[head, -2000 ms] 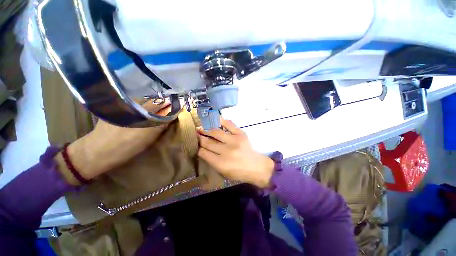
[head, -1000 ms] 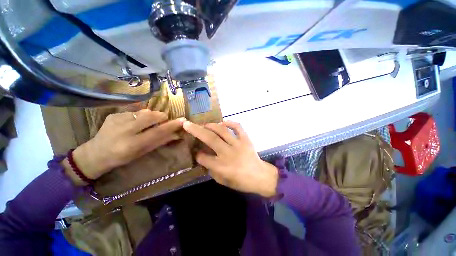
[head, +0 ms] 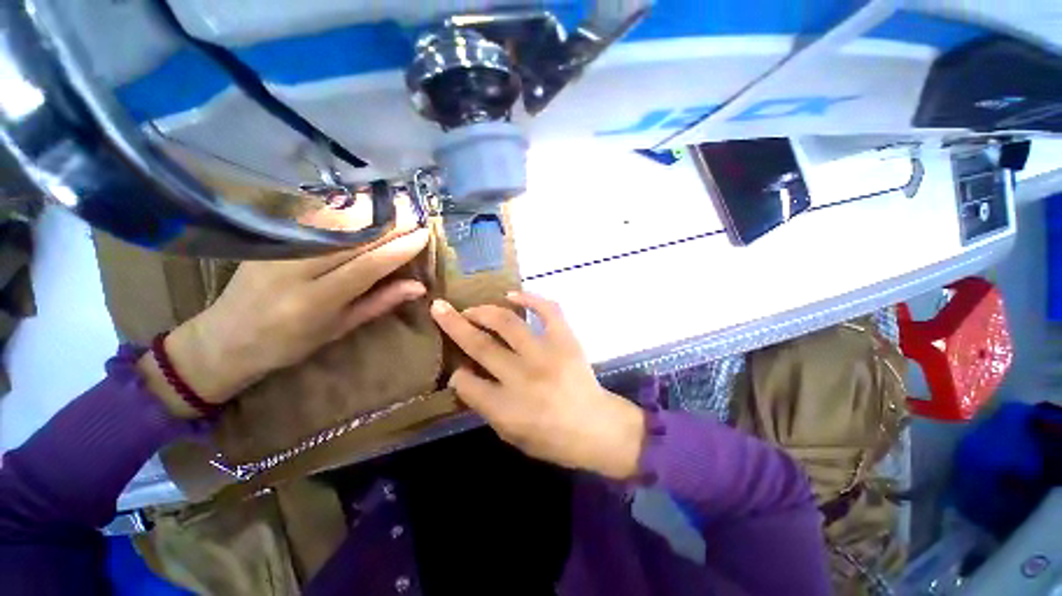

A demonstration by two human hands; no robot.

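A khaki-brown garment panel lies under the sewing machine head and over the table's front edge. A metal zipper runs along its near edge. My left hand lies flat on the panel, its fingertips by the presser foot, partly behind the machine's chrome-rimmed cover. My right hand rests on the panel just right of a fold, index fingertip pressing beside it, fingers somewhat spread. A grey ribbed guide sits right of the foot. The needle tip cannot be made out.
A smartphone lies on the white table, right of the needle area. A control box is at the table's right end. Brown bundled cloth hangs below the table edge at right, beside a red stool. More brown cloth lies below left.
Over the last second my left fingers have moved forward, closer to the presser foot. My right hand has shifted slightly back. Earlier, the view moved closer to the machine head and the fold.
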